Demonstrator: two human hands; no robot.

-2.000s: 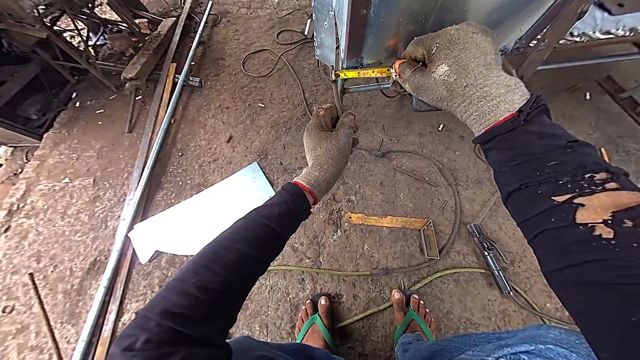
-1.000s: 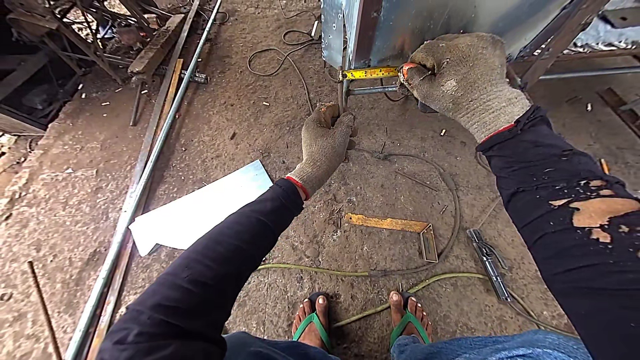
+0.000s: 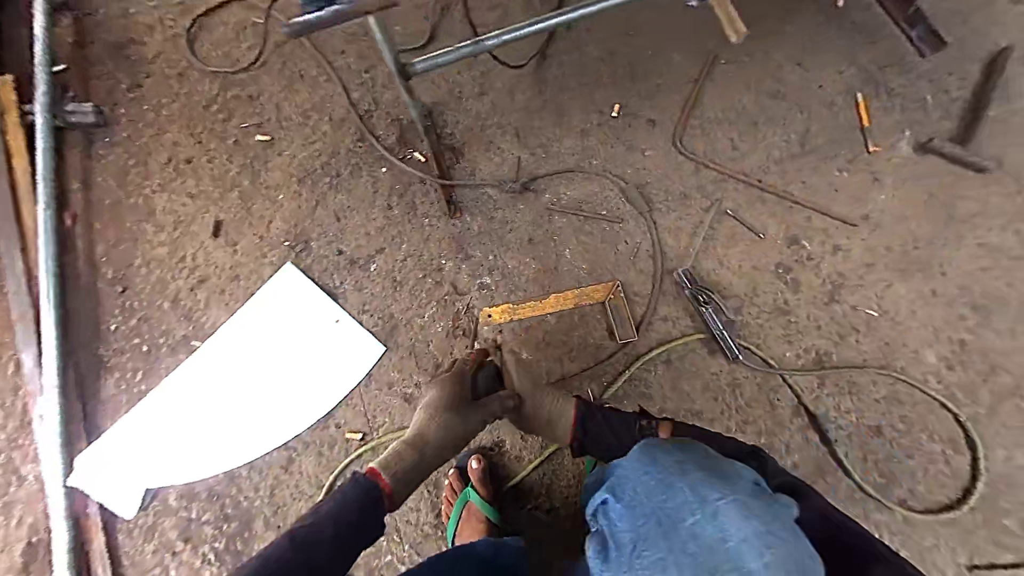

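Observation:
My gloved left hand (image 3: 448, 412) and gloved right hand (image 3: 538, 400) meet low in the middle of the head view, above my sandaled foot. A small dark object (image 3: 487, 379) sits between the thumb and fingers of my left hand; its kind is unclear. My right hand's fingers touch or lie close beside it, partly hidden. Just beyond my hands a rusty yellow try square (image 3: 552, 306) lies on the ground. A welding electrode holder (image 3: 709, 314) lies to its right. To the left lies a cut piece of sheet metal (image 3: 240, 392).
Long metal bars, one a pale pipe (image 3: 48, 288), run along the left edge. A metal frame leg (image 3: 420, 120) stands at the top. Cable (image 3: 904, 372) loops over the ground at right. A bent rod (image 3: 760, 188) and a hammer (image 3: 972, 120) lie farther off.
Both hands have left the sheet-metal box and come down together near my feet. The stretched yellow tape blade is no longer seen. The view has swung down and to the right.

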